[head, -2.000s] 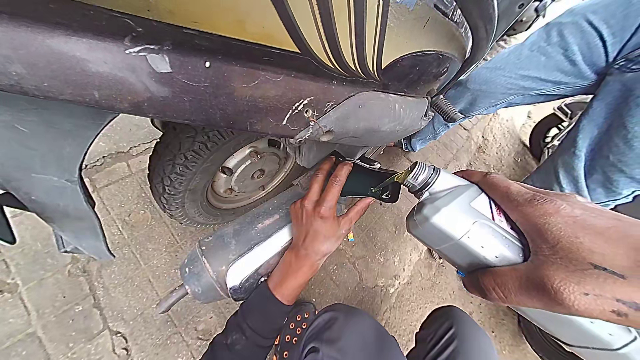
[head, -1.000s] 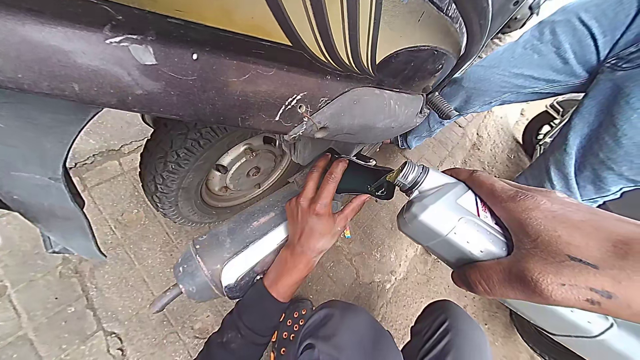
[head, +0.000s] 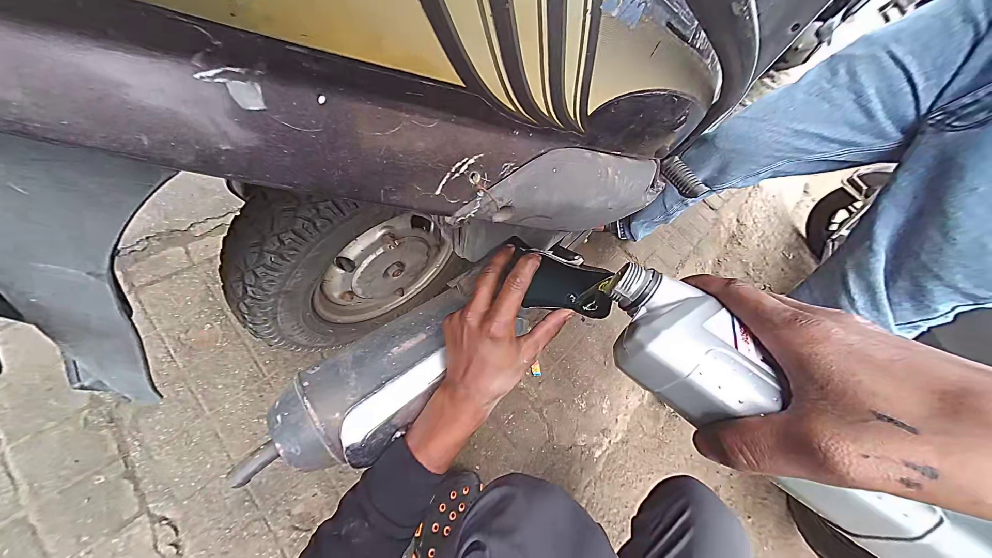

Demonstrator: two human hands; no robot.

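Observation:
My right hand [head: 806, 380] grips a silver plastic oil bottle [head: 697, 349] around its body. The uncapped bottle is tilted, and its threaded neck rests at the outer end of a black chute-like funnel piece [head: 562, 283]. Yellowish oil shows at the mouth of the bottle. My left hand [head: 488, 341] holds the black piece, fingers over its top and thumb along its lower edge. Its inner end reaches under the vehicle's body, where the opening it leads to is hidden. Just below my left hand lies the metal exhaust muffler [head: 372, 387].
Above is the scuffed body panel [head: 310, 124] of a vehicle with yellow striping. A wheel [head: 341, 267] stands behind the muffler, and a grey mud flap [head: 70, 248] hangs at left. A person in blue jeans [head: 837, 116] is at upper right. White bodywork [head: 868, 508] lies at lower right.

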